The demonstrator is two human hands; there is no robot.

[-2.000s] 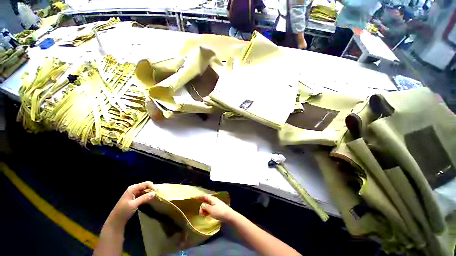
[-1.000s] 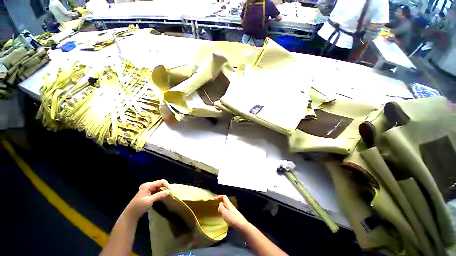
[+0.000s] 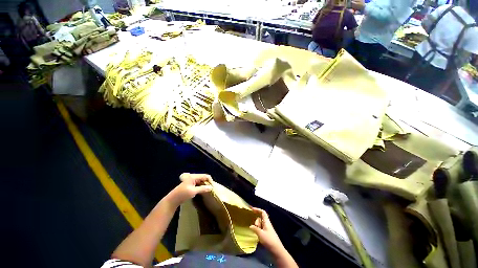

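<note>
A khaki bag body (image 3: 226,222) is held at my waist, off the table. Its mouth is open and shows yellow inside; a dark brown patch shows on its side. My left hand (image 3: 193,187) pinches the rim at the upper left. My right hand (image 3: 263,228) grips the rim on the right side, fingers partly at the inside. The bag's lower part is cut off by the apron and the frame edge.
A hammer (image 3: 350,230) lies on the white table (image 3: 230,146) beside a white sheet (image 3: 285,191). Yellow straps (image 3: 157,91), curled pieces (image 3: 272,94), stacked panels (image 3: 340,115) and rolled bags (image 3: 443,209) lie further along. People stand beyond the table.
The view has turned left, so the table things have shifted right in the picture. Both hands still hold the bag's rim; the right hand's fingers now wrap the right edge.
</note>
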